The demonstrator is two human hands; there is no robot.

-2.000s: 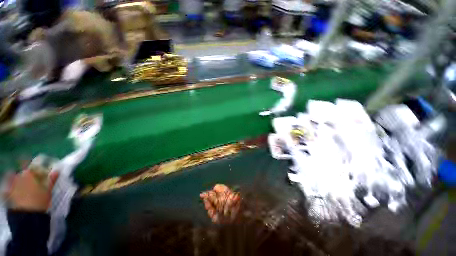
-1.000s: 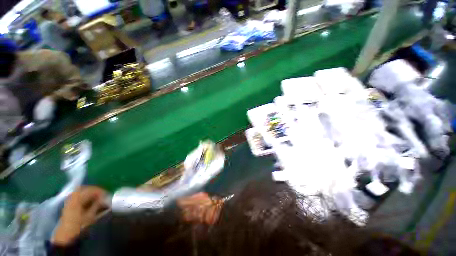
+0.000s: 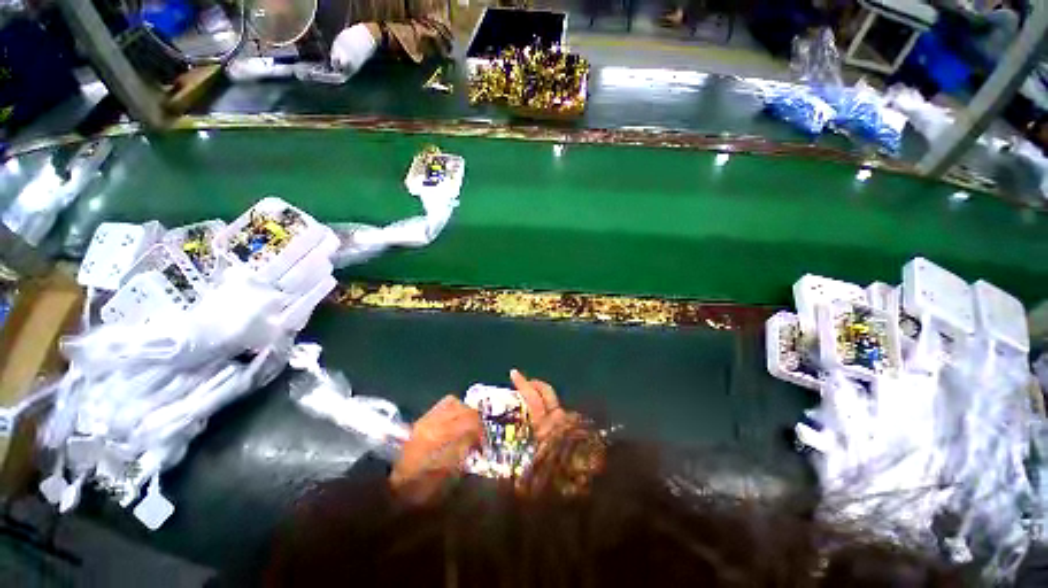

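An open white socket housing (image 3: 501,427) lies on the dark green worktop in front of me, with small coloured wires and parts inside. My left hand (image 3: 440,439) holds its left side. My right hand (image 3: 552,434) is at its right side, partly hidden by blurred dark hair at the bottom. A whitish bagged power cord (image 3: 345,404) lies to the left of my left hand and runs toward it. The exact finger contact inside the housing is too small to tell.
A left pile of units (image 3: 184,333) and a right pile of units (image 3: 919,414) flank the worktop. The green conveyor belt (image 3: 644,218) carries a single open unit (image 3: 436,173). Beyond are a gold heap (image 3: 529,80), blue-and-clear bags (image 3: 839,113) and a coworker's gloved hand (image 3: 354,48). A cardboard box (image 3: 35,356) stands left.
The view has turned left, bringing the left pile into sight. The bagged unit stretched between my hands is now a housing held low on the worktop, with both hands close together around it.
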